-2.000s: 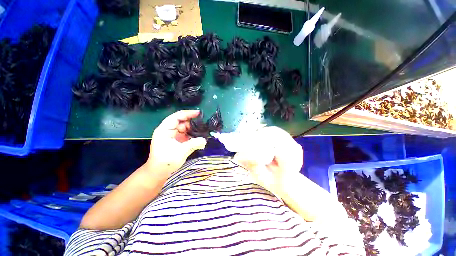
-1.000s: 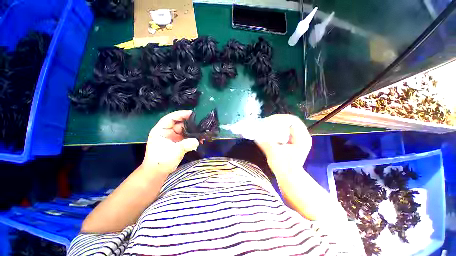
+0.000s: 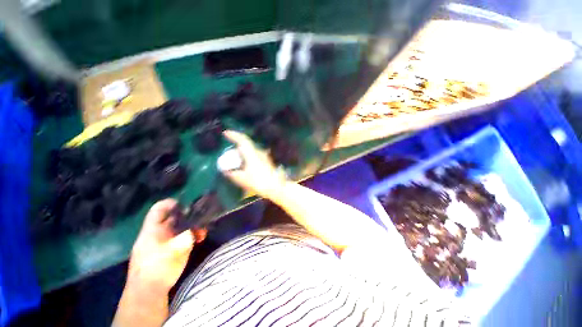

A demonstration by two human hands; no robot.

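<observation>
The view is blurred. My left hand (image 3: pixel 156 246) is at the bench's front edge, its fingers and thumb closed on a dark spiky part-built rosette (image 3: pixel 203 209). My right hand (image 3: pixel 258 171) is over the bench, to the right of and above my left hand, one finger stretched towards the dark rosettes. A round white thing (image 3: pixel 230 159), seemingly the glue bottle, lies between its finger and thumb; whether it is gripped cannot be told. Dark flower heads (image 3: pixel 121 166) crowd the green bench at left, and more (image 3: pixel 281 131) sit beyond my right hand.
A blue crate (image 3: pixel 13 211) stands at far left. Cardboard (image 3: pixel 150 86) with a white lump, a yellow strip (image 3: pixel 99 129), a black rectangle (image 3: pixel 235 62) and a white nozzle bottle (image 3: pixel 284 57) are at the back. A parts tray (image 3: pixel 510 71) and light-blue bin (image 3: pixel 526 185) are at right.
The view has swung to the right and tilted. My right hand has left the rosette and reaches further over the bench, its finger now stretched out. My left hand still holds the dark piece.
</observation>
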